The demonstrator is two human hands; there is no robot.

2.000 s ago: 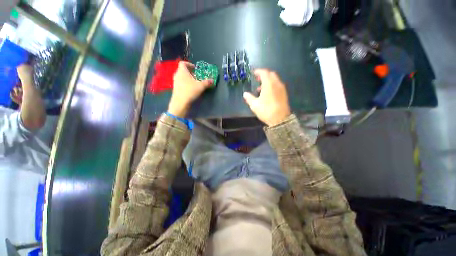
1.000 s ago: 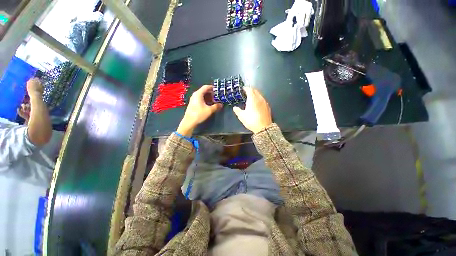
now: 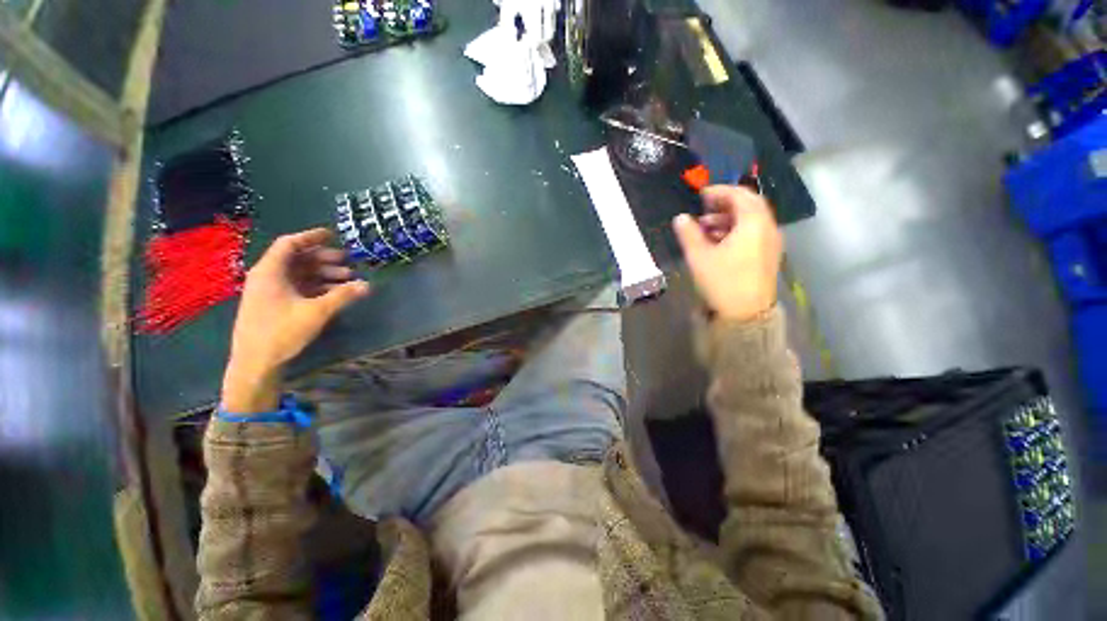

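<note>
A circuit board group (image 3: pixel 391 221), with blue parts facing up, lies on the dark green bench. My left hand (image 3: pixel 289 297) is at its left side, fingers apart and holding nothing; whether a fingertip touches the group cannot be told. My right hand (image 3: pixel 736 249) is at the bench's right edge, fingers curled, over the handle area of the blue soldering gun (image 3: pixel 721 148) with its orange trigger. The hand hides the handle, and a grip cannot be made out. Red lead wires (image 3: pixel 194 269) and black lead wires (image 3: pixel 199 188) lie at bench left.
A white strip (image 3: pixel 617 221) lies between the boards and the gun. A round dark dish (image 3: pixel 643 148) with silvery scraps is beside the gun. White cloth (image 3: pixel 512 55) and a black mat (image 3: pixel 243 49) with boards are behind. A black tray (image 3: pixel 929 522) is at lower right; blue bins (image 3: pixel 1068 206) beyond.
The view has swung right. The board group, between both hands before, now lies on the bench. My right hand has moved right to the soldering gun; my left hand has opened away from the group.
</note>
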